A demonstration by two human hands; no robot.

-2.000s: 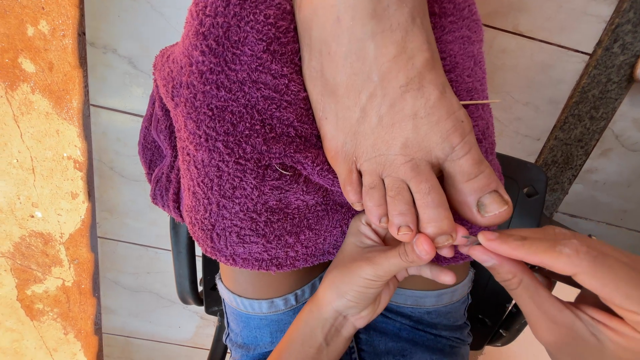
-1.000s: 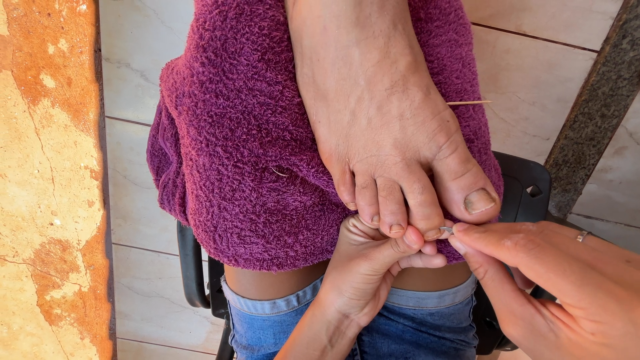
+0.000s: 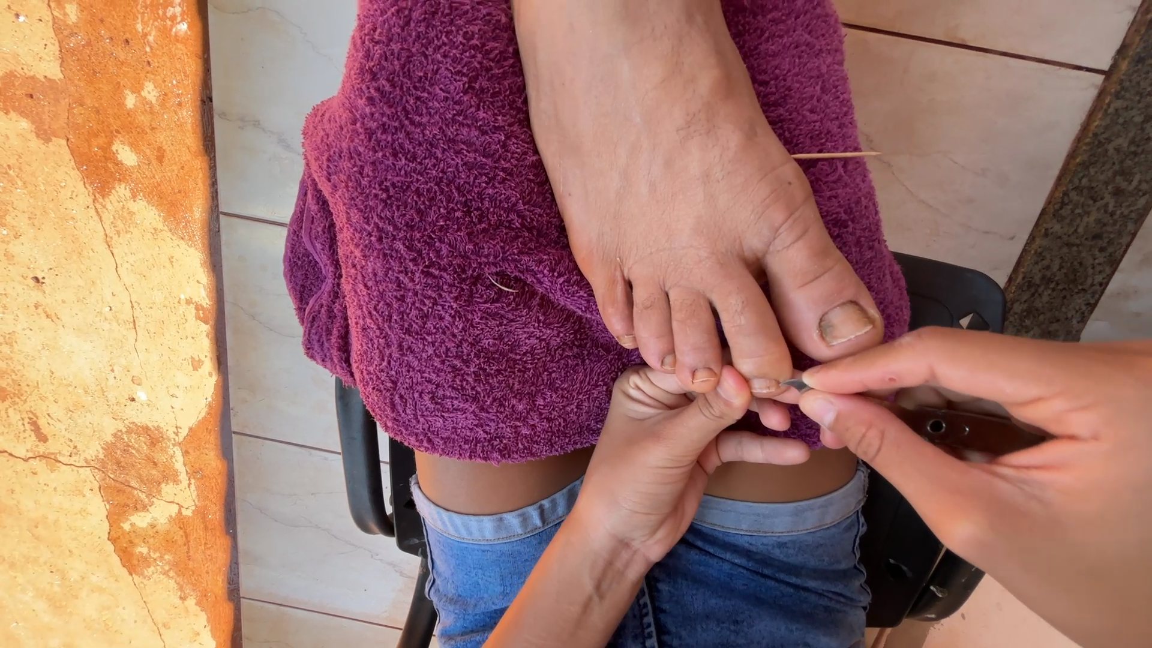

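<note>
Another person's bare foot (image 3: 666,180) rests on a purple terry towel (image 3: 432,270) spread over my lap. My left hand (image 3: 666,450) grips the second toe (image 3: 751,333) near its tip, with the thumb at the side of the nail and fingers beneath. My right hand (image 3: 972,432) pinches a small metal-tipped tool (image 3: 796,384), its point at the edge of that toe's nail. A dark brown handle with round rivets (image 3: 972,427) shows under my right fingers; its far end is hidden by the hand. A thin wooden stick (image 3: 835,155) pokes out from beside the foot, over the towel.
Below the towel are my denim shorts (image 3: 774,558) and a black chair (image 3: 954,297). A weathered, cracked orange and cream surface (image 3: 117,324) runs along the left. Pale floor tiles (image 3: 954,135) lie beneath, with a dark speckled stone strip (image 3: 1080,198) at right. A clipping-like sliver (image 3: 502,284) lies on the towel.
The right hand has shifted and turned slightly, so the brown handle now shows beneath its fingers. The left hand keeps its hold on the toe, and the tool's tip stays at the nail.
</note>
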